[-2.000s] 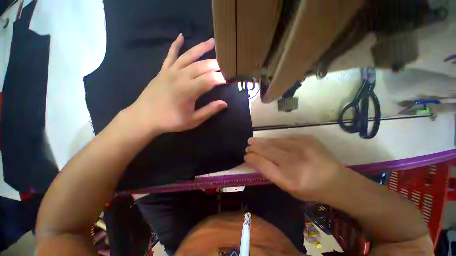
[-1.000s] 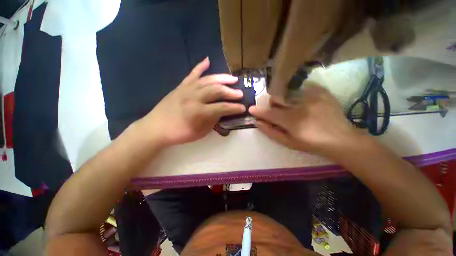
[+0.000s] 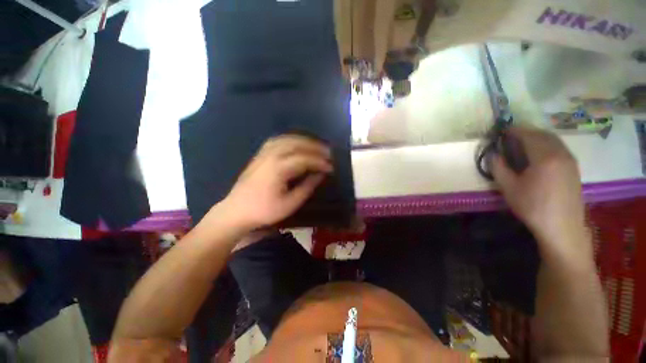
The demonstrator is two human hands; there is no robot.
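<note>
The dark garment panel [image 3: 262, 106] lies left of the needle area, and its lower end reaches over the table's front edge. My left hand [image 3: 287, 177] is on its lower part, fingers curled and blurred; whether it grips the cloth is unclear. My right hand [image 3: 542, 174] is closed around the black handles of the scissors [image 3: 498, 99], whose blades point away from me on the table. The presser foot area [image 3: 365, 88] is brightly lit under the cream machine head [image 3: 482, 25], just right of the panel.
Another dark cut piece [image 3: 106, 135] lies at the left of the white table. Purple measuring tape [image 3: 425, 203] edges its front. Small tools [image 3: 584, 120] lie right of the scissors. A red basket [image 3: 616, 269] hangs at the lower right. A small white stick [image 3: 349, 337] juts up at the bottom centre.
My right hand has left the presser foot area and moved right onto the scissors. The panel's lower end has come toward me over the table edge, my left hand on it. The camera view has shifted.
</note>
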